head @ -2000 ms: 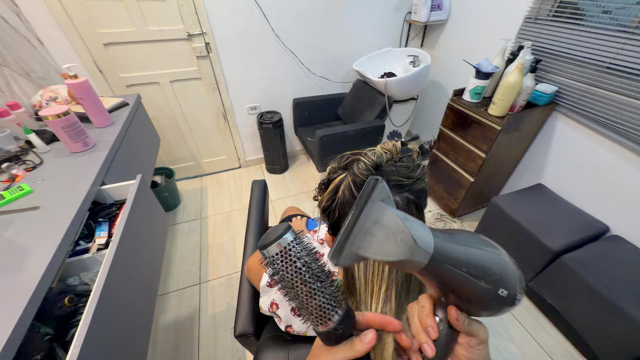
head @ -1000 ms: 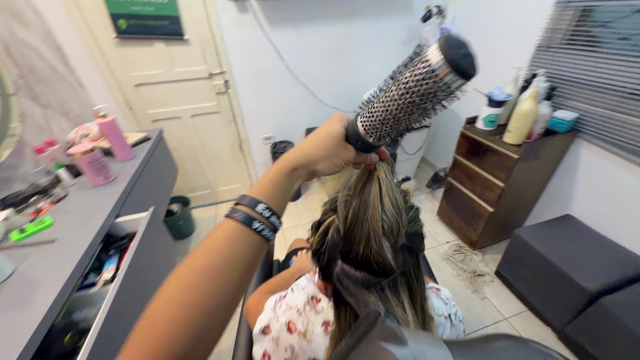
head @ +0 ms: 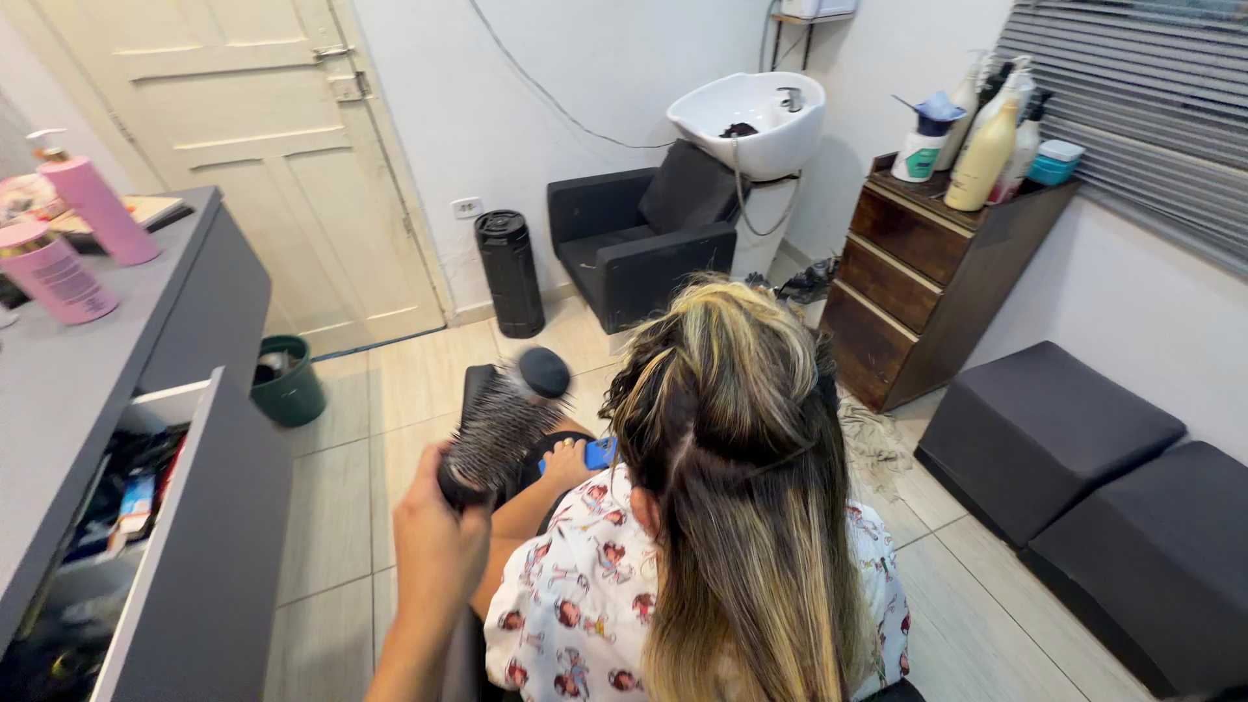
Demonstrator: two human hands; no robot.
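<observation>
My left hand [head: 439, 541] is closed round the handle end of a round hair brush [head: 502, 424], held upright and tilted to the right, left of a seated person's head. The brush is slightly blurred and touches no hair. Streaked blond and dark hair [head: 760, 546] hangs straight down the person's back, with the upper part gathered on top of the head [head: 741, 361]. The person wears a white printed garment [head: 575, 595] and holds a blue phone [head: 601, 452]. My right hand and the hair dryer are out of view.
At the left, a grey counter [head: 185, 253] bears pink bottles [head: 97, 210] above an open drawer [head: 166, 487]. A green bin [head: 289, 380] stands beside it. Beyond the person are a black wash chair [head: 663, 273] and white basin [head: 751, 117]. A wooden drawer unit [head: 907, 292] and dark stools [head: 1053, 429] stand right.
My left hand and the brush have come down from above the head to its left side, and the lifted hair is released. The dryer, seen in both earlier frames, has left the view.
</observation>
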